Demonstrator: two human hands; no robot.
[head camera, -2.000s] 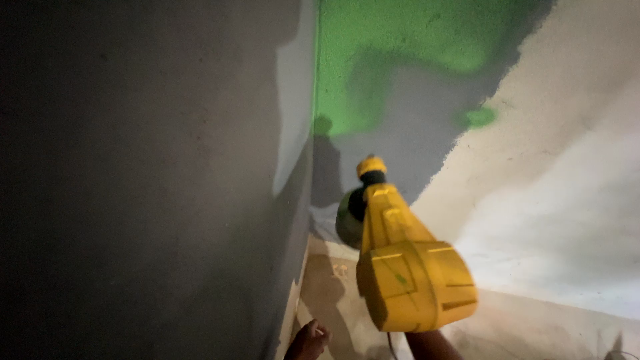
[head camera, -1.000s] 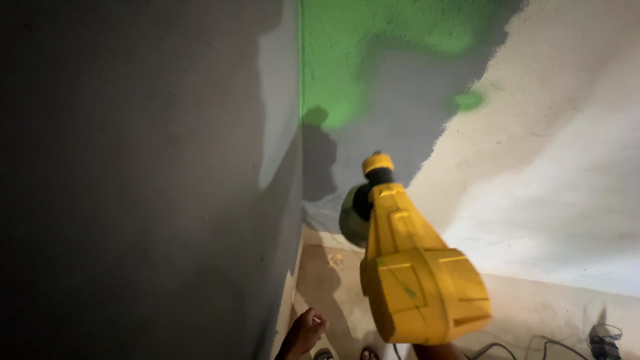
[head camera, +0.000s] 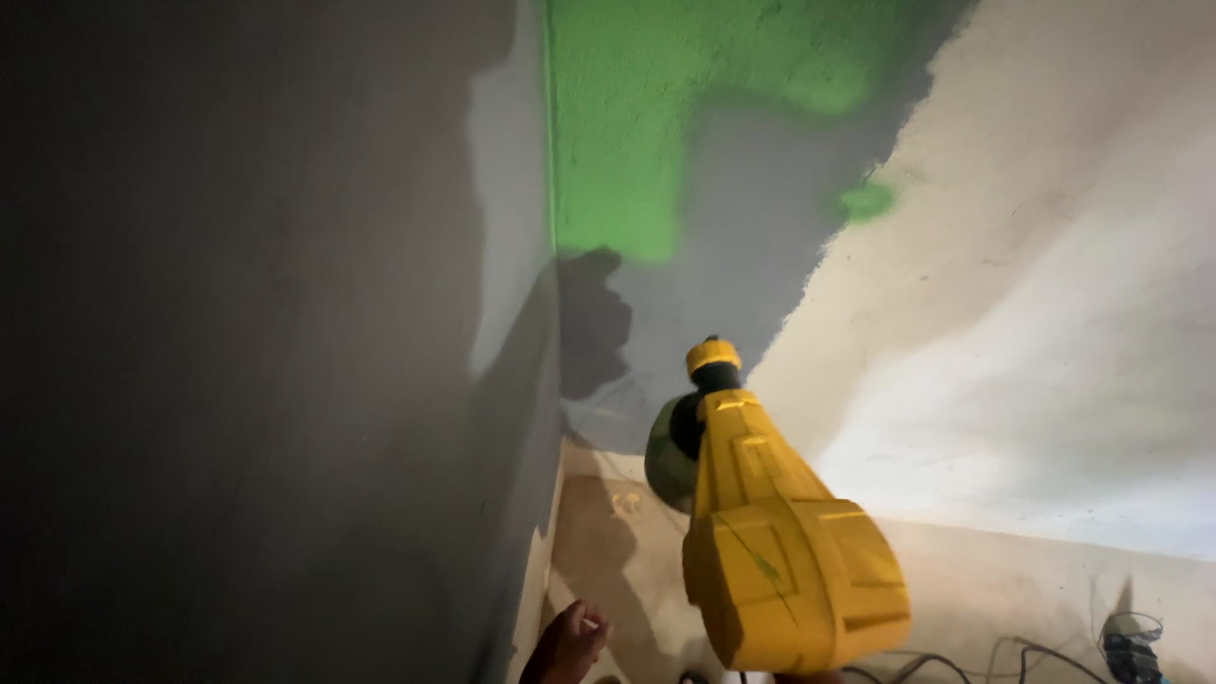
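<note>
A yellow electric paint sprayer (head camera: 798, 560) with a black neck and yellow nozzle cap points up toward the wall corner. Its paint cup (head camera: 671, 456) hangs on the left side, partly hidden by the body. My right hand (head camera: 807, 677) is at the sprayer's underside, almost wholly hidden behind the housing; only a bit of skin shows at the bottom edge. Low in the view, my left hand (head camera: 581, 635) is by the left wall with its fingers curled in; whether it holds anything is unclear. Green paint (head camera: 617, 171) covers part of the grey wall (head camera: 750, 199) ahead, with a small green patch (head camera: 866, 201) at the grey edge.
A dark grey wall (head camera: 285, 332) rises close on the left and meets the painted wall at a corner. Bare whitish wall (head camera: 1026, 313) spans the right. Black cables (head camera: 950, 662) and a dark object (head camera: 1130, 651) lie on the floor (head camera: 997, 579) at lower right.
The sprayer has shifted slightly right and down in the view since the first frame. The painted areas look much the same.
</note>
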